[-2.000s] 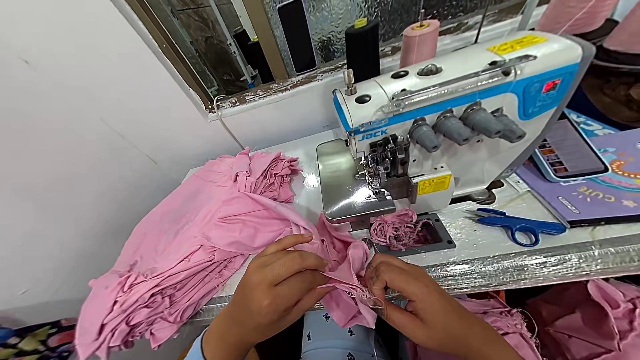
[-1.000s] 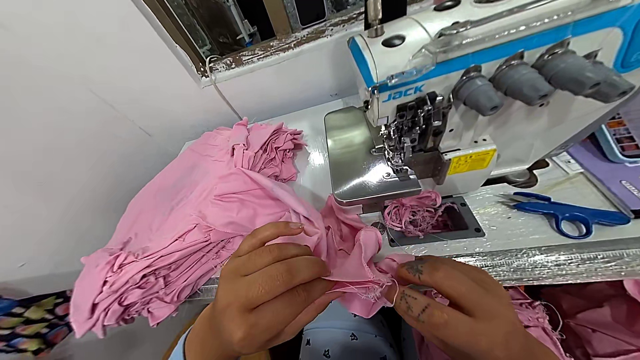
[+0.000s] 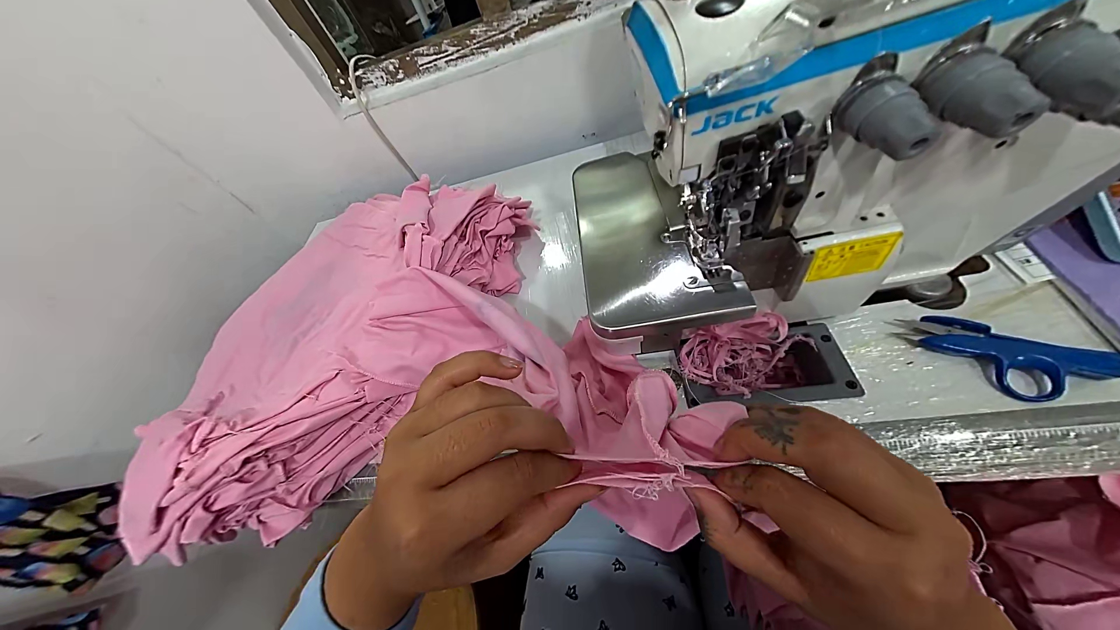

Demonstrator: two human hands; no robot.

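Between both hands a pink fabric piece (image 3: 639,411) with an overlocked seam and frayed threads is stretched along its edge. My left hand (image 3: 481,472) pinches the edge on one side of the seam, thumb below and fingers above. On the other side my right hand (image 3: 814,507), with dark marks on its fingers, grips the same edge between thumb and fingers. A white and blue Jack overlock sewing machine (image 3: 744,157) stands just beyond, its metal cloth plate (image 3: 647,254) above the fabric. A large heap of pink fabric pieces (image 3: 297,324) lies left of the machine.
Pink trimmings (image 3: 739,354) lie tangled at the recess in front of the machine. Blue thread snips (image 3: 1024,350) rest on the table at the right, near its foil-like edge (image 3: 1015,437). More pink fabric (image 3: 1041,542) is below at the right. A wall (image 3: 175,219) borders the left.
The view has moved closer to the machine and hands. Both hands still hold the fabric; its edge is now drawn straighter between them.
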